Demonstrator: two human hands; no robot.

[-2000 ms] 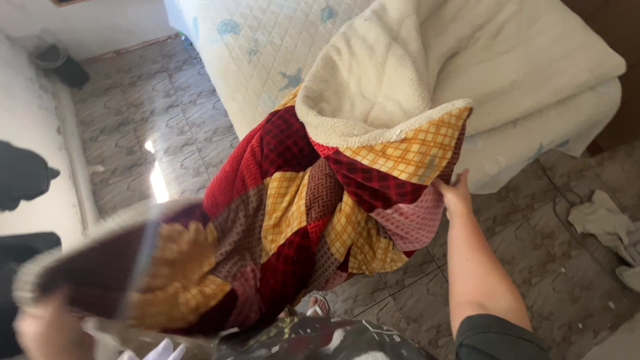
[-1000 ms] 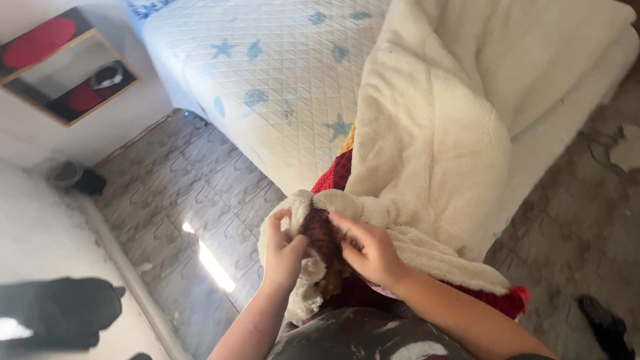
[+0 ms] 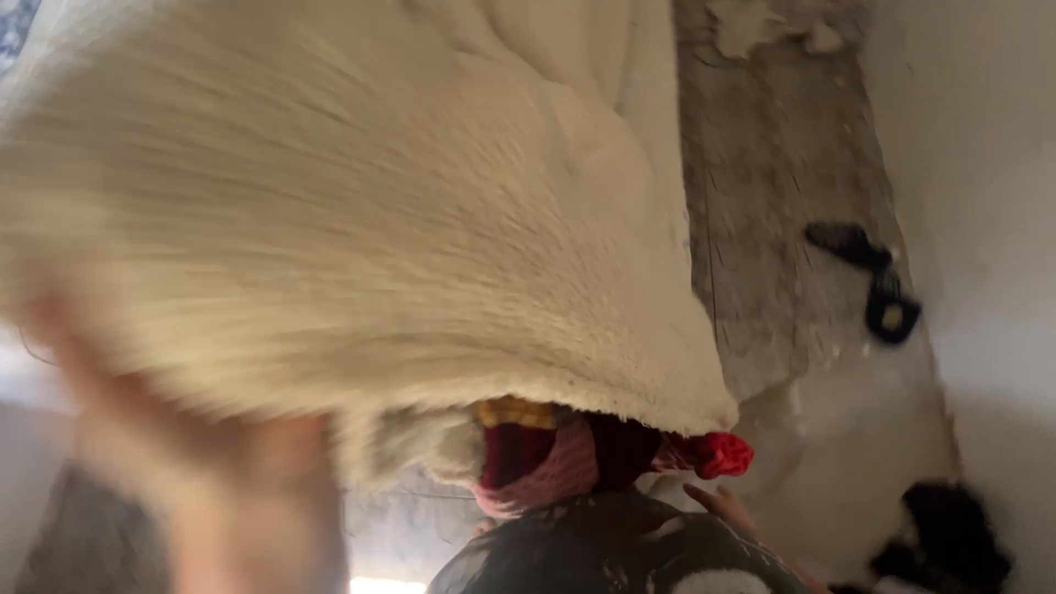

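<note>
The cream fleece side of a blanket (image 3: 396,214) spreads across most of the view, its left part raised and blurred by motion. My left hand (image 3: 91,355), also blurred, grips its edge at the far left. Beneath the near edge, the patchwork side (image 3: 536,454) shows in dark red, pink and yellow. My right hand (image 3: 722,503) is low, right of centre, just below the blanket's bright red corner (image 3: 724,455); its fingers look apart and hold nothing visible. The bed beneath is mostly hidden by the blanket.
Brown tiled floor (image 3: 751,181) runs along the right side, beside a pale wall (image 3: 982,247). Black footwear (image 3: 891,309) lies there, with a dark item (image 3: 949,536) lower down. Pale cloth (image 3: 742,25) is on the floor at the top.
My hands, together at the blanket's gathered edge a second ago, are now far apart. The left has moved left with the edge, spreading the fleece wide. The view has swung right.
</note>
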